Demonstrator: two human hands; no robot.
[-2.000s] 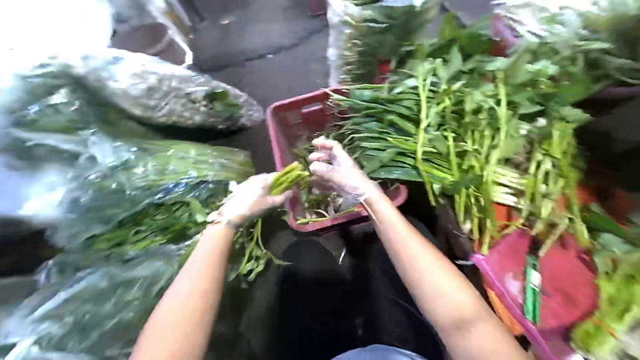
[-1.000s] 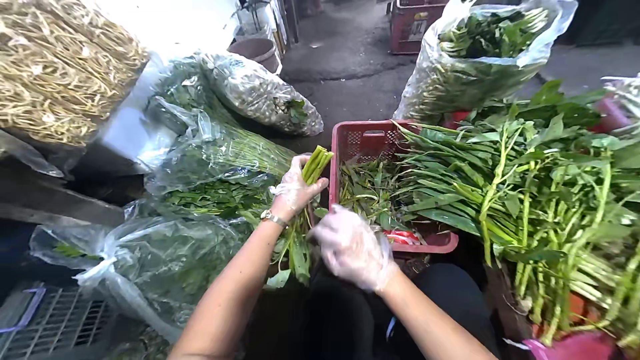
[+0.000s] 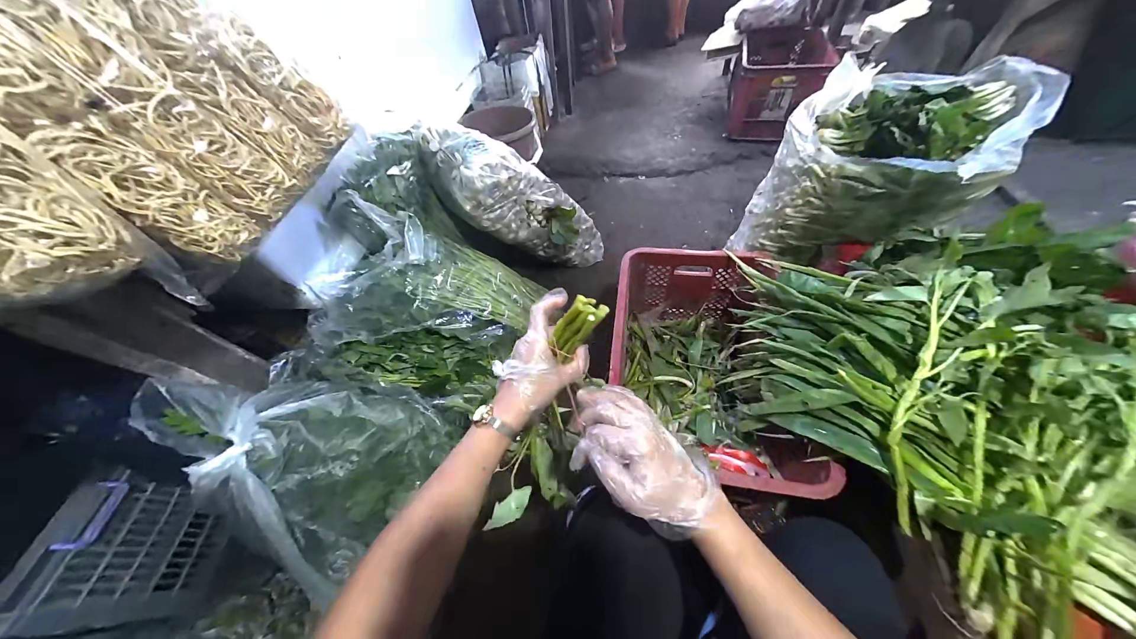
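Observation:
My left hand (image 3: 539,359), in a clear plastic glove and with a watch at the wrist, grips a small bunch of green leafy stems (image 3: 579,325). The cut ends point up and the leaves hang below the fist. My gloved right hand (image 3: 637,451) is just below and right of it, fingers curled against the stems under the fist; a thin strand shows between the hands. Whether its fingers pinch anything is hidden. Right behind the hands stands a red plastic crate (image 3: 623,311) with loose leaves and stems (image 3: 679,364) and a red-and-white item (image 3: 737,461).
Long-leaved greens (image 3: 825,382) and thick-stemmed leafy greens (image 3: 1021,426) lie heaped at the right. An open plastic bag of greens (image 3: 852,204) stands behind. Bagged vegetables (image 3: 382,461) fill the left, near a grey plastic crate (image 3: 133,541). Another red crate (image 3: 781,89) and a bucket (image 3: 506,129) are farther back.
Since two seconds ago the hands have moved from over the crate to its left side. Since one second ago the right hand has come up close under the left fist. The view has shifted.

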